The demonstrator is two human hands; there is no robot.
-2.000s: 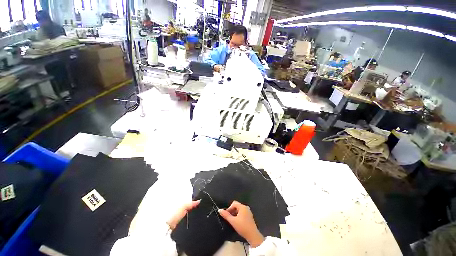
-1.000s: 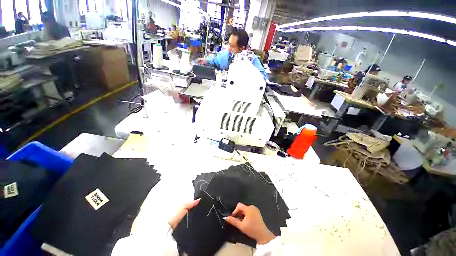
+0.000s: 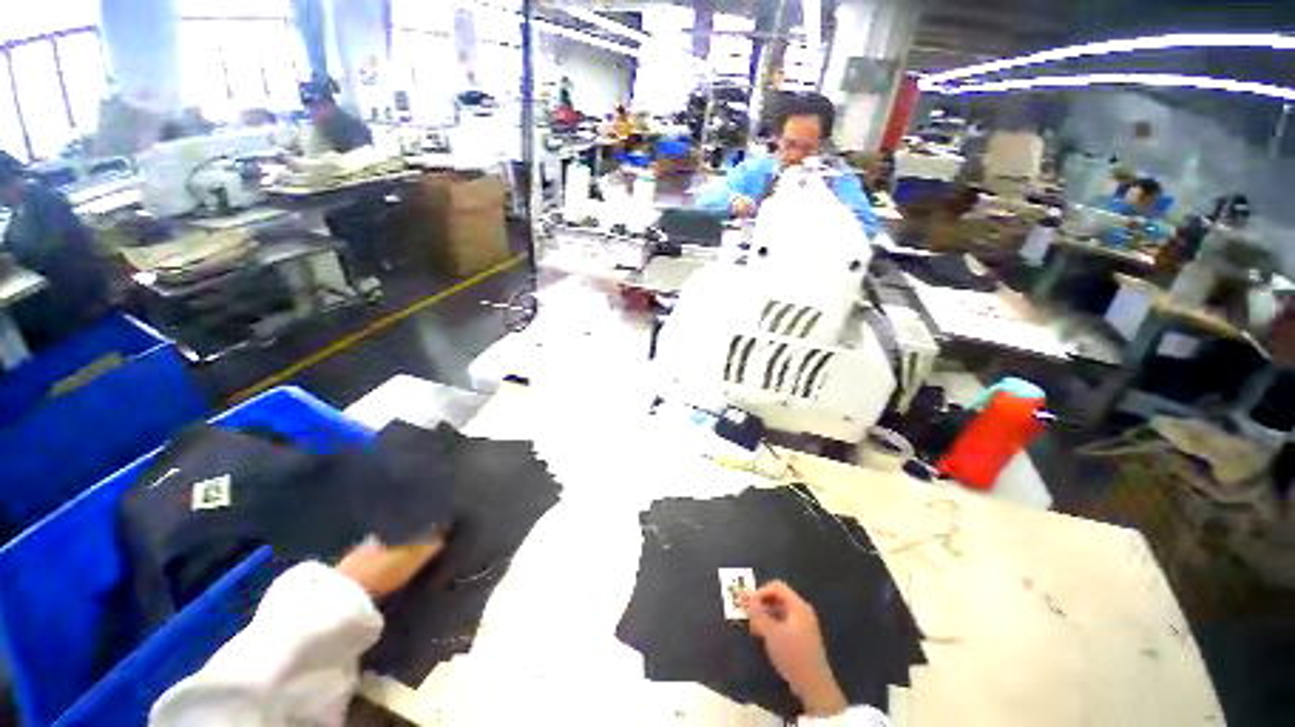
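The central pile of black fabric panels [image 3: 838,547] lies on the pale table. Its top panel shows a small white label with dark lettering [image 3: 736,592]. My right hand [image 3: 784,632] is at the label's right edge with fingertips drawn together; whether it holds anything cannot be seen. My left hand [image 3: 391,564] is at the left stack of black panels [image 3: 490,518], beside the blue bin. Its fingers hold a blurred, bent black panel [image 3: 405,490] over the stack. No label shows on that stack. Pale threads lie on both piles.
A blue bin [image 3: 306,412] at left holds black panels, one with a white label. A white sewing machine [image 3: 795,327] stands behind the piles, with an orange-red thread cone [image 3: 991,438] on its right. Loose threads lie near the cone. A person in blue sits behind the machine.
My left hand has moved from the central pile to the left stack with a black panel. A label now shows on the central pile, beside my right hand. The view has swung left.
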